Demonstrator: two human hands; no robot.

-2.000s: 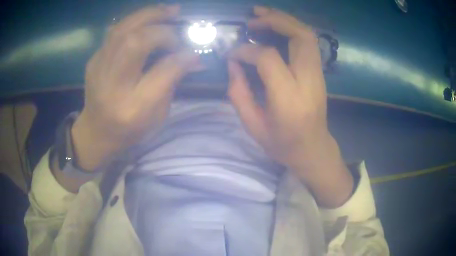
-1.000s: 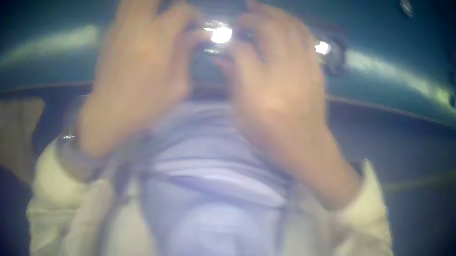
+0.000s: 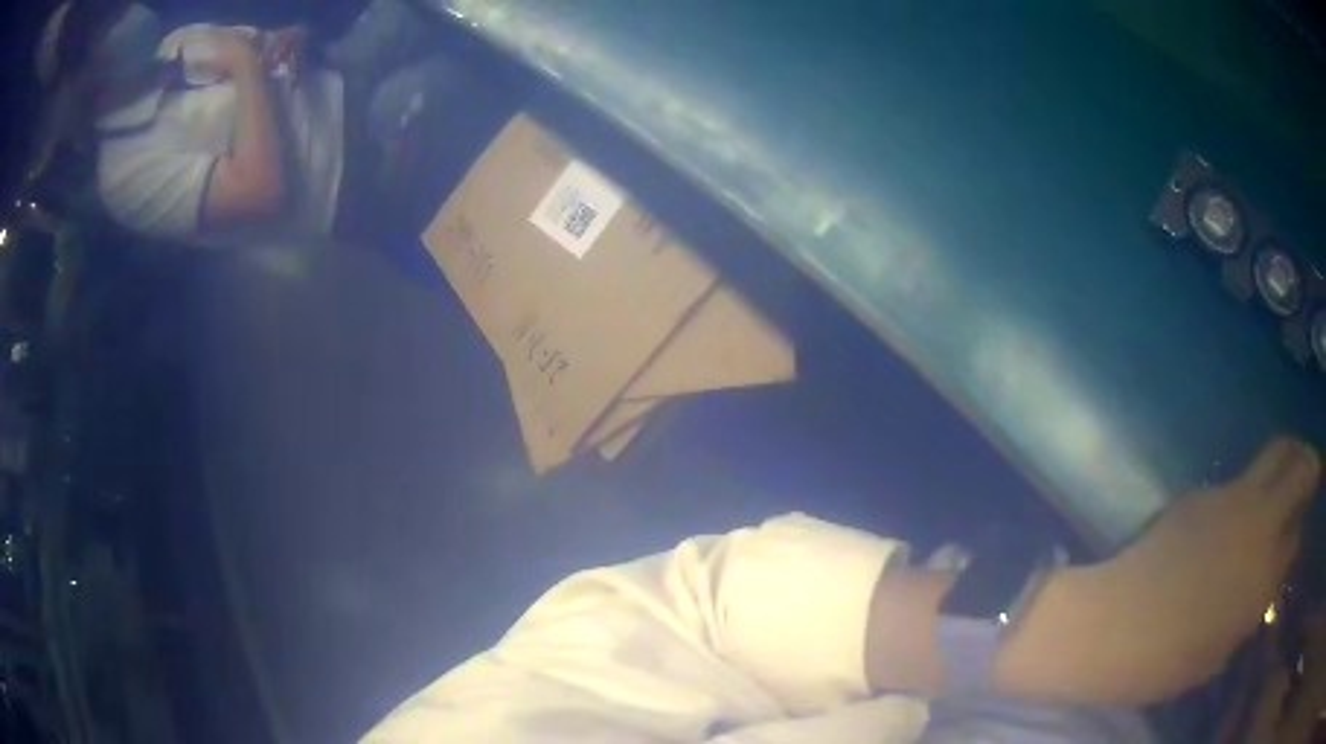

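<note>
My left hand [image 3: 1163, 603] is at the lower right, with a dark watch [image 3: 1001, 581] on its wrist. Its fingertips are near the right edge, and what they hold cannot be seen. A small bright glint shows just below them. A dim skin-coloured shape [image 3: 1287, 690] in the bottom right corner may be part of my right hand; it is cut off and unclear. A dark strip [image 3: 1243, 262] with three visible round silver seats lies on the green belt [image 3: 931, 146] at the right edge, above my left hand and apart from it.
Flattened brown cardboard [image 3: 611, 305] with handwriting and a white code label lies beside the belt's near edge, over the dark floor [image 3: 364, 480]. Another person in a pale top [image 3: 276, 146] is at the upper left, arms bent. My cream sleeve [image 3: 727, 625] crosses the bottom.
The view has swung left, bringing the cardboard and the other person into view. Both hands and the glaring part between them have shifted towards or past the lower right edge.
</note>
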